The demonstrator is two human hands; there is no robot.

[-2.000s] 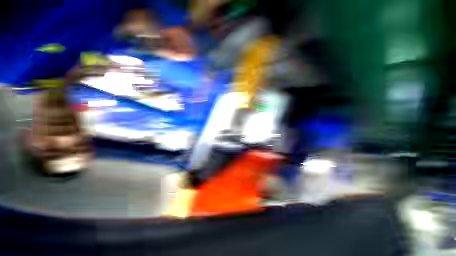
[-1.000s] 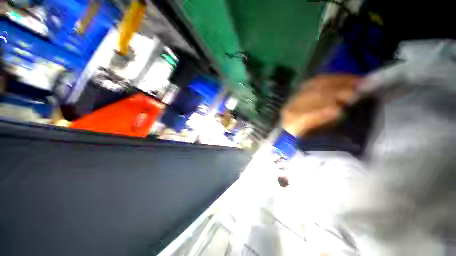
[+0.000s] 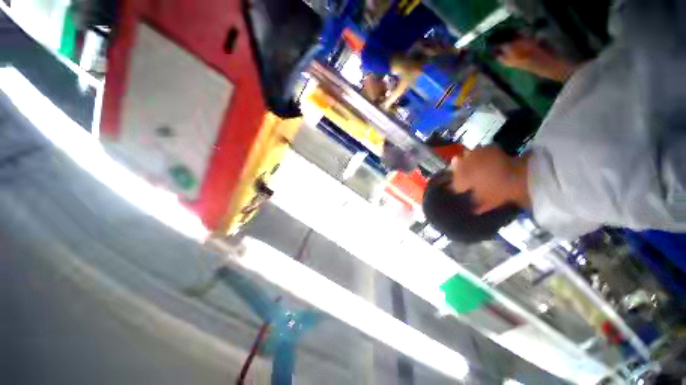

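Neither of my hands is in view. The picture is strongly tilted and blurred. Nearest at the upper left is a red machine housing point(image 3: 241, 83) with a pale panel point(image 3: 174, 101) and a yellow edge point(image 3: 263, 162). A black rounded part point(image 3: 284, 53) adjoins it. At the right is another person in a light grey shirt point(image 3: 594, 150); that person's hand point(image 3: 530, 59) reaches over the green belt point(image 3: 519, 90). What it touches cannot be told.
Bright tube lights point(image 3: 353, 312) cross the ceiling. A blue-green fan point(image 3: 284, 323) hangs at the lower left. A green sign point(image 3: 462, 293) is beside a light strip. Farther back are people in blue point(image 3: 399, 41), an orange-red object point(image 3: 408, 186) and cluttered workstations.
The view has swung and tilted up to show the ceiling lights, fan and red machine. The dark grey surface has left view. The person in grey now shows with head and arm.
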